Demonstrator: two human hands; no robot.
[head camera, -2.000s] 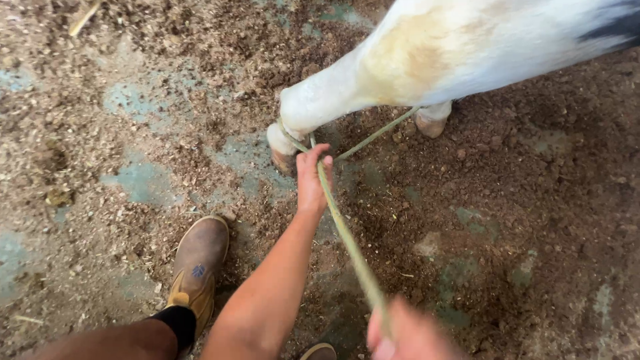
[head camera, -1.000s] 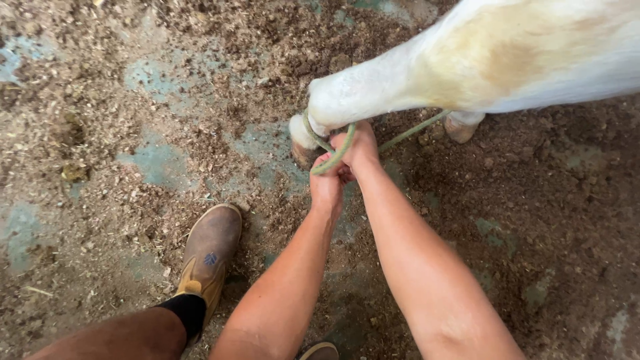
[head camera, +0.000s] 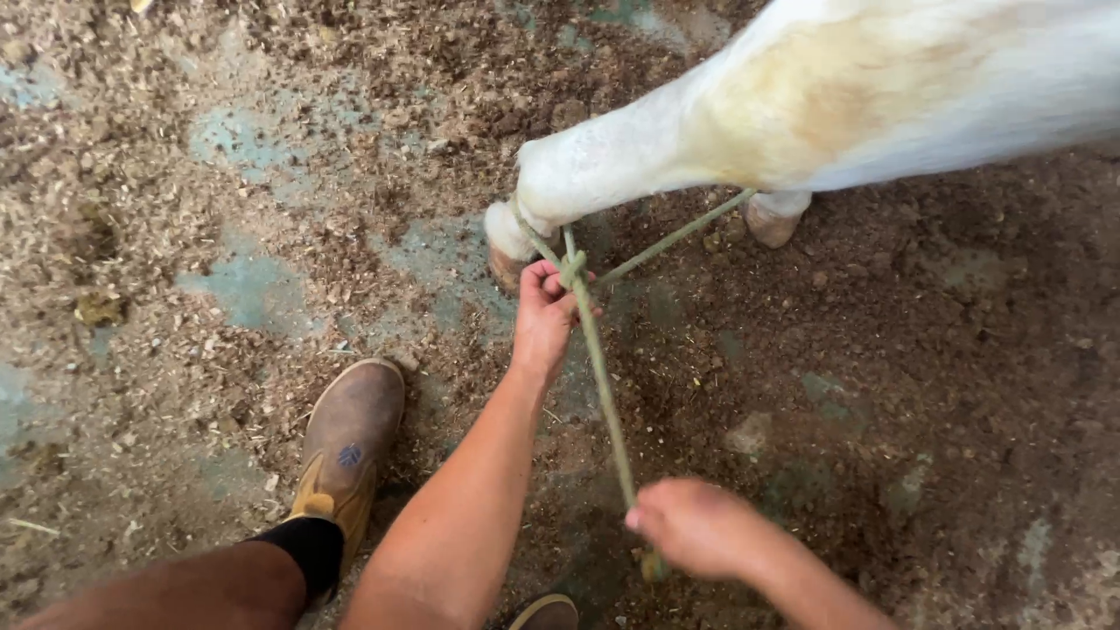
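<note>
A pale green rope (head camera: 604, 385) loops around the lower hind leg of a white and tan hoofed animal (head camera: 612, 166), just above the hoof (head camera: 507, 267). Beside that leg the rope forms a knot (head camera: 573, 269). My left hand (head camera: 544, 311) grips the rope at the knot, its fingers partly behind it. Lower right, my right hand (head camera: 696, 525) is closed on the rope's free end, which runs taut from the knot; a short tail hangs below the fist. Another stretch of rope (head camera: 674, 238) rises from near the knot to behind the animal's leg.
A second hoof (head camera: 772, 223) stands on the ground farther right. My brown leather boot (head camera: 354, 420) is planted at lower left, and the toe of the other (head camera: 547, 612) shows at the bottom edge. Dirt and wood shavings (head camera: 219, 350) cover a worn greenish floor.
One second ago both hands were together at the rope beside the hoof. My right hand has since moved down toward the bottom of the view with the rope's end, and a knot now shows.
</note>
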